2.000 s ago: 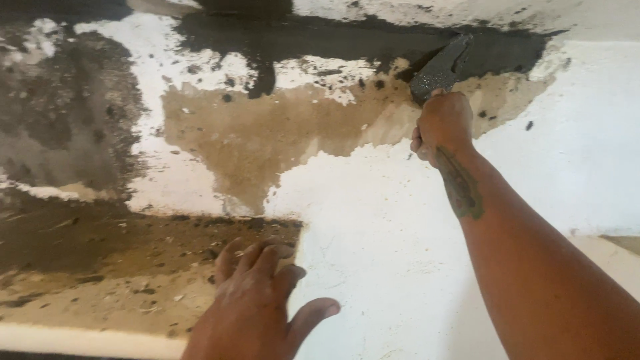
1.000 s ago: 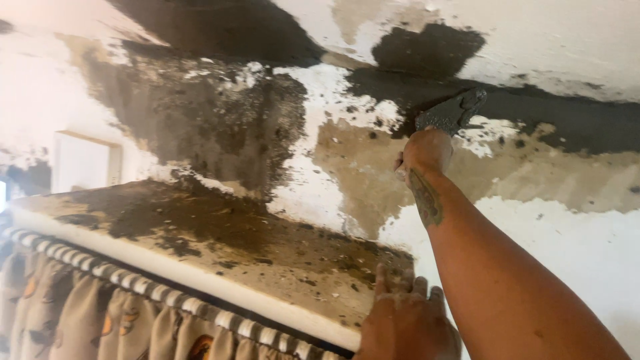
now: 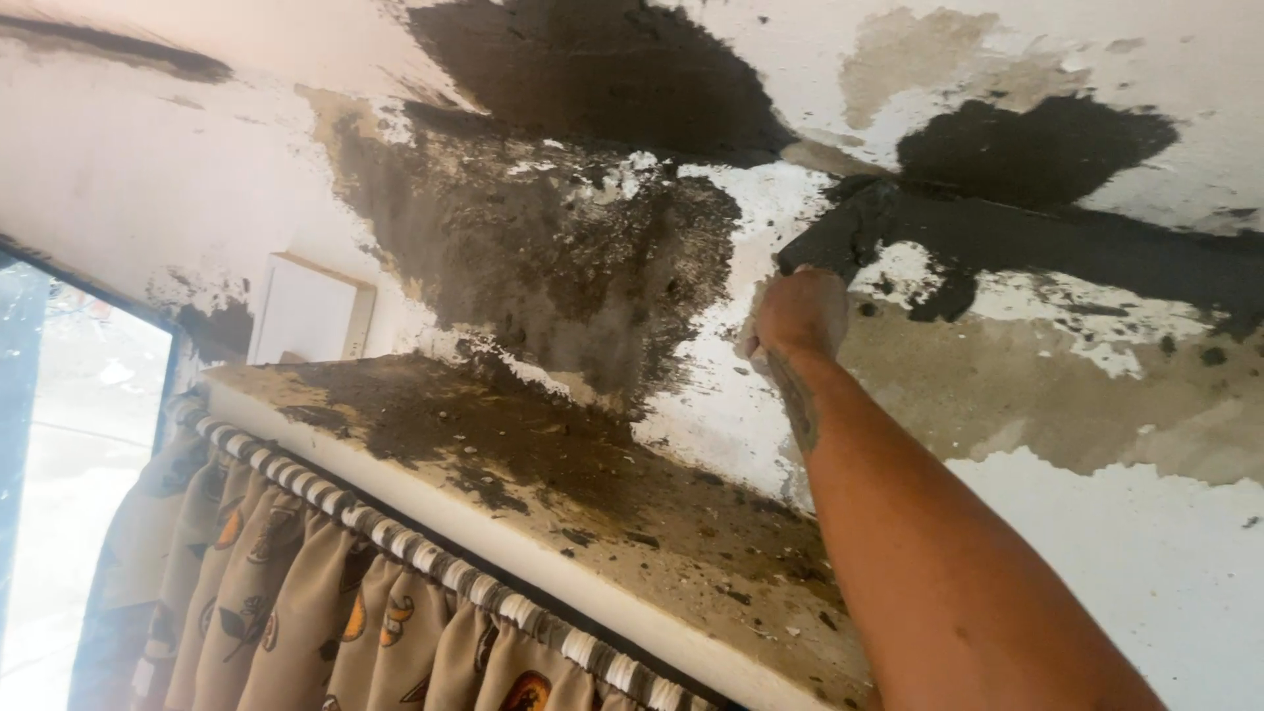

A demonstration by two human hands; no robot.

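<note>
My right hand (image 3: 802, 314) is raised to the wall and closed around a trowel (image 3: 839, 229) whose blade is coated in dark grey mortar. The blade lies against the joint of wall and ceiling, at the left end of a dark wet mortar band (image 3: 1066, 247). Below that band the wall shows bare beige plaster (image 3: 1027, 380) and white paint. Left of my hand is a rough grey-brown patch (image 3: 553, 267). Two dark patches, a large one (image 3: 602, 79) and a smaller one (image 3: 1027, 148), mark the ceiling. My left hand is out of view.
A ledge (image 3: 592, 504) strewn with mortar crumbs juts out below the wall. Along its front hangs a patterned beige curtain (image 3: 296, 602) on a rod (image 3: 395, 538). A white box-like panel (image 3: 308, 308) stands at the ledge's far end, near a bright window (image 3: 89, 395).
The view has swung to the left. My right hand has moved left along the wall-ceiling joint with the trowel. My left hand, earlier at the ledge, has dropped out of view.
</note>
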